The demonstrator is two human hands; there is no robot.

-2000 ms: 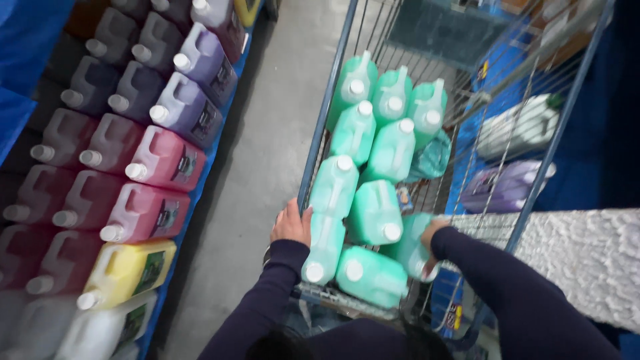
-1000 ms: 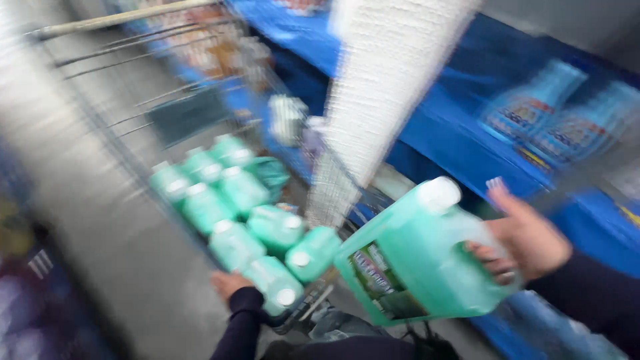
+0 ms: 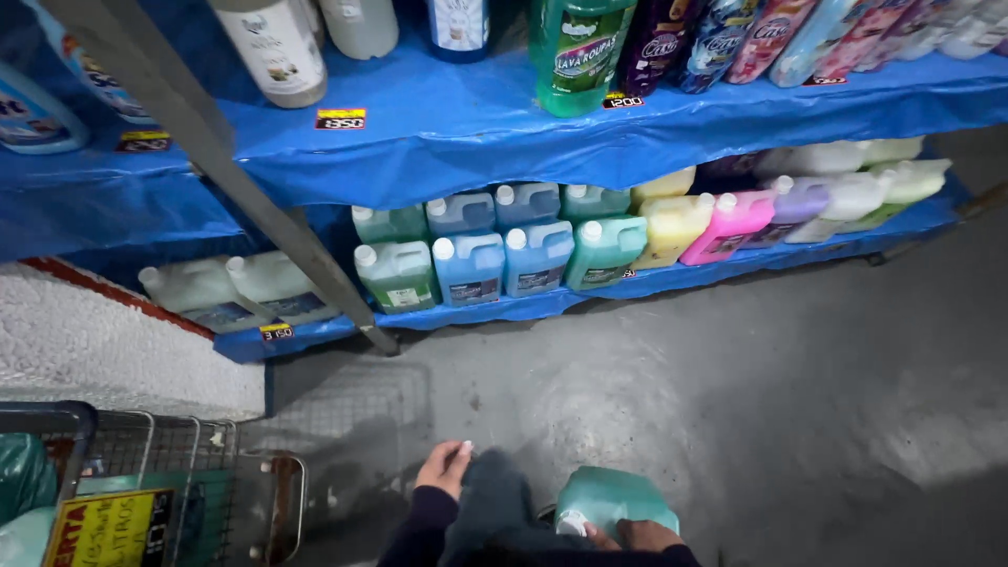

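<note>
My right hand [image 3: 634,535] grips a green plastic jug [image 3: 618,494] with a white cap, held low over the floor at the bottom of the view. To its left, my left hand [image 3: 445,466] is empty, its thumb and fingers close to each other but not closed into a fist. On the lower shelf ahead stands a row of jugs: a dark green one [image 3: 396,276], blue ones [image 3: 469,272], a teal-green one [image 3: 605,253], a yellow one [image 3: 669,230] and a pink one [image 3: 726,227]. A shopping cart [image 3: 189,441] stands at lower left.
A metal shelf post [image 3: 272,213] slants down to the floor. The upper shelf, covered in blue plastic [image 3: 465,110], holds cleaning bottles. A rough white pillar [image 3: 142,354] is at left, above the cart. Grey floor [image 3: 709,370] lies between me and the shelves. A yellow sign [image 3: 110,528] hangs on the cart.
The view has swung strongly from the cart to the shelves. My left hand has let go of the cart's edge. My right hand now holds the jug lower, near my legs.
</note>
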